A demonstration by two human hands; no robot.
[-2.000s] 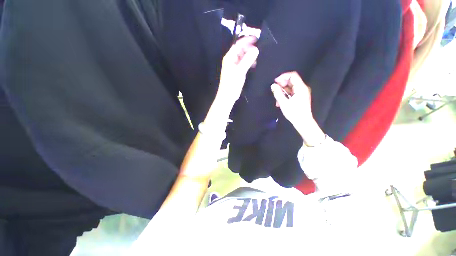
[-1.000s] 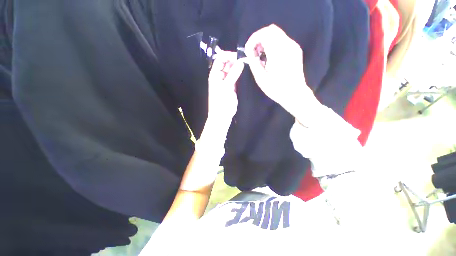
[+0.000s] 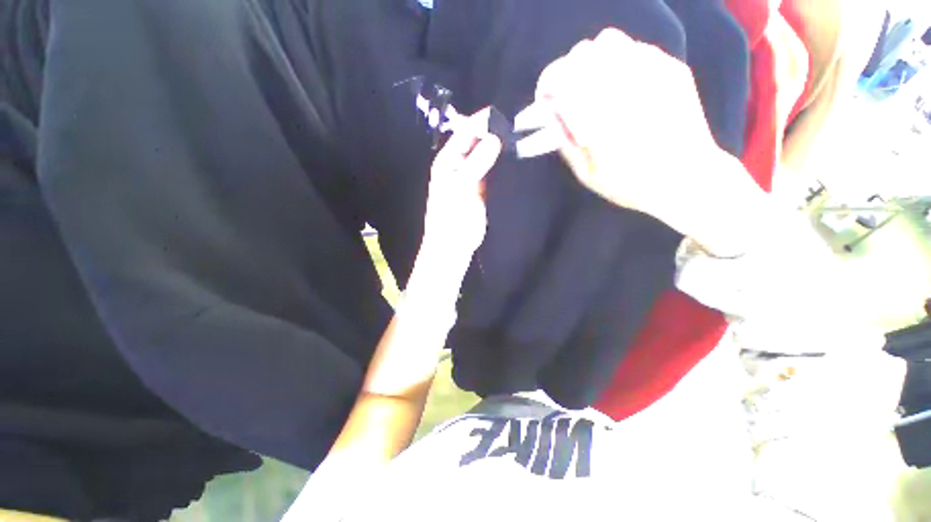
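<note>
A dark navy garment [image 3: 556, 235] hangs in front of me. My left hand [image 3: 464, 173] pinches its cloth beside a small dark squared tab [image 3: 500, 124]. White scraps [image 3: 434, 112] and thin threads lie on the cloth just left of those fingertips. My right hand [image 3: 638, 122] is closed on what look like thread snips [image 3: 536, 133]. Two pale prongs point left at the tab, a small distance from it. The rest of the snips is hidden in the hand. Both hands are overexposed, so finger detail is faint.
Large dark garment folds [image 3: 194, 224] fill the left side. A red garment [image 3: 664, 352] and a tan one [image 3: 817, 92] hang behind at the right. A metal stand [image 3: 868, 219] and dark cloth [image 3: 917, 357] are at the right edge.
My right hand has come up from lower right to the left fingertips, then drawn back slightly right, showing the pale prongs. My left hand has moved slightly down and left in view.
</note>
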